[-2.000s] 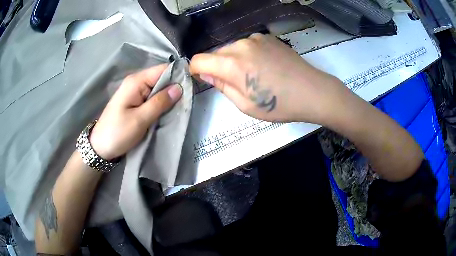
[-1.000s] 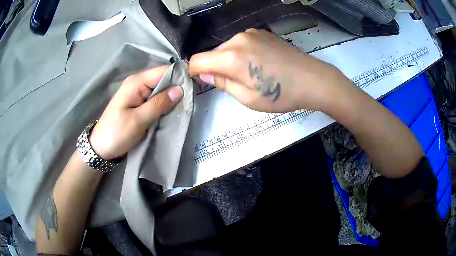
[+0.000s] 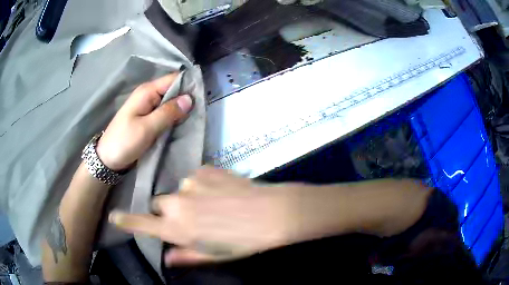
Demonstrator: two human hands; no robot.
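The grey garment panel (image 3: 39,128) spreads over the left side, with a folded strip hanging over the table's front edge. My left hand (image 3: 142,122) pinches the fold near its top between thumb and fingers. My right hand (image 3: 206,217) is blurred, low over the hanging strip, with fingers apart; whether it touches the cloth cannot be told. A dark brown piece (image 3: 245,33) joins the grey cloth above my left hand and lies under the machine head (image 3: 201,8), which is cut off at the top.
The white table (image 3: 268,111) has printed rulers along its front. A blue bin (image 3: 463,161) stands at the lower right. Striped grey cloth (image 3: 385,14) lies at the upper right. A dark-handled object (image 3: 49,19) lies at the upper left.
My right hand has left the seam beside my left fingertips and moved down and left over the hanging strip. My left hand and the cloth have shifted slightly left.
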